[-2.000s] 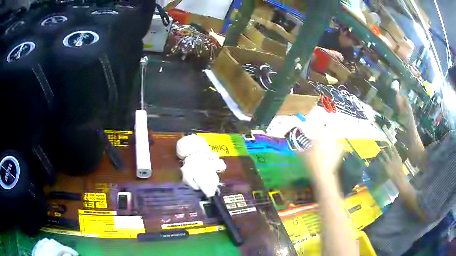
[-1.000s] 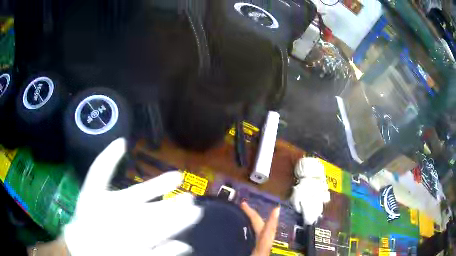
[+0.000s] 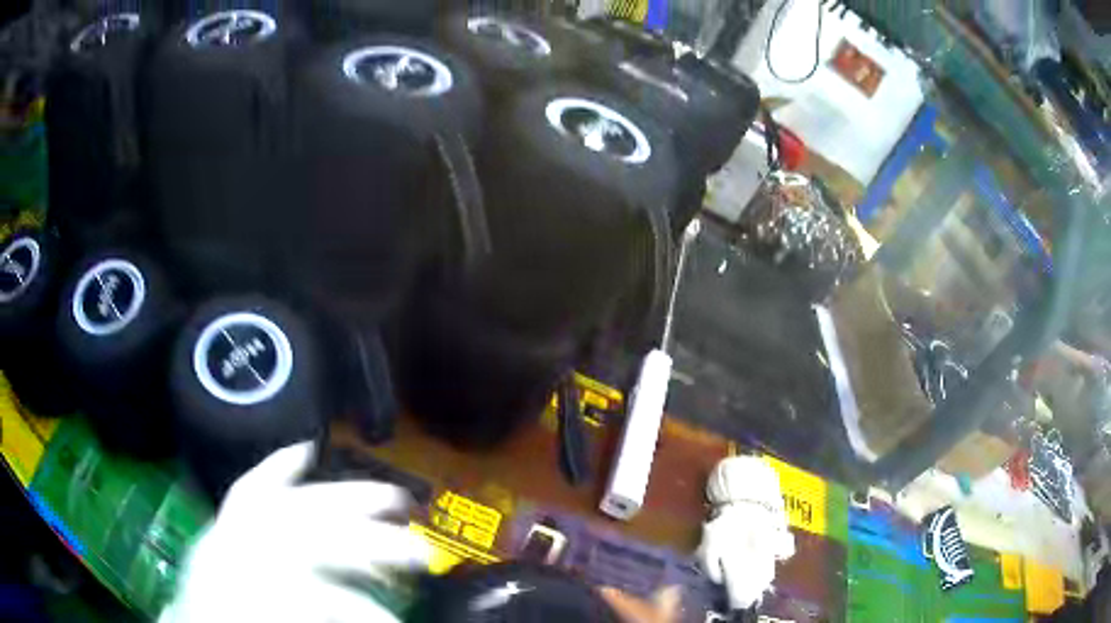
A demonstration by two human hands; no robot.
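A black rounded piece, perhaps headphones (image 3: 518, 599), is at the bottom edge, mostly cut off, with a bright glint on top. My left hand (image 3: 292, 548), in a white glove, is blurred at the lower left. Its fingers reach the piece's left side; whether they grip it is unclear. My right hand (image 3: 646, 604) is bare and mostly cut off. Its fingertips are at the piece's right side. Similar black goods (image 3: 353, 183) stand in rows at the left and centre, showing white rings with lettering.
A white rod-handled tool (image 3: 638, 432) with a thin shaft lies right of the pile. A crumpled white bundle (image 3: 746, 526) lies further right, then a striped coil (image 3: 945, 548). Behind are tangled cables (image 3: 798, 219) and an open carton (image 3: 883, 353). Printed sheets (image 3: 110, 511) cover the bench.
Since one second ago, the bench and pile have shifted down in view, showing more rows. The black piece and both hands sit lower, and my right hand is more cut off.
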